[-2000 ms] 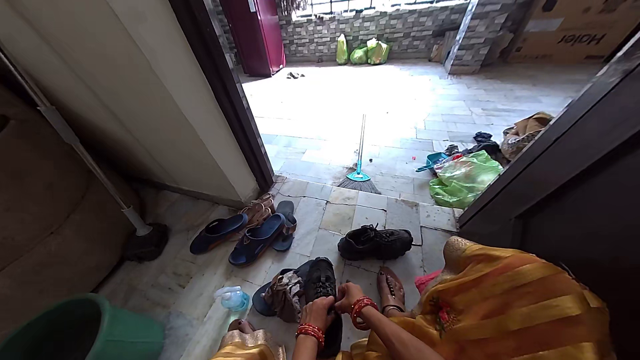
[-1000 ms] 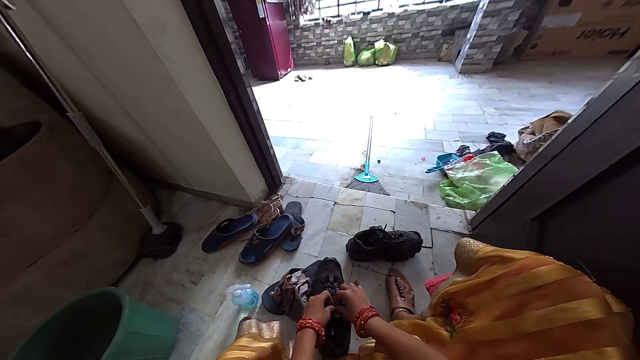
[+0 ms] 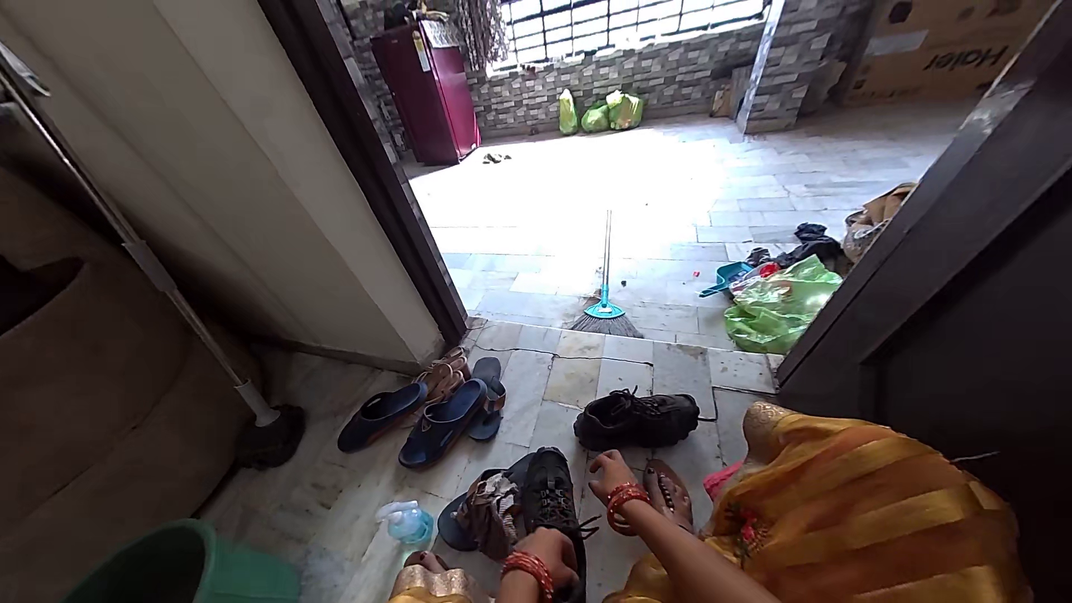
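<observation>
A black lace-up shoe point(image 3: 549, 490) stands toe-forward at the bottom centre, its laces loose at the side. My left hand point(image 3: 548, 553) is at its ankle end, fingers bent over the opening; what they grip is partly hidden. Just right of that shoe, my right hand point(image 3: 609, 476) is raised with bent fingers and nothing visible in it. The other black shoe point(image 3: 636, 420) lies sideways ahead of my right hand. A crumpled patterned cloth point(image 3: 492, 509) rests against the near shoe's left side, over blue slippers point(image 3: 455, 523). A pump bottle of blue liquid point(image 3: 408, 523) is further left.
Blue clogs point(image 3: 444, 423) and strappy sandals stand by the door frame. A green bucket point(image 3: 201, 565) and a mop point(image 3: 268, 427) are at left. Past the threshold lie a broom point(image 3: 605, 314), a teal dustpan point(image 3: 727, 278) and a green plastic bag point(image 3: 783, 306).
Both hands were together on the near shoe's laces. My right hand has come off to the right, while my left hand has moved back toward the shoe's ankle end.
</observation>
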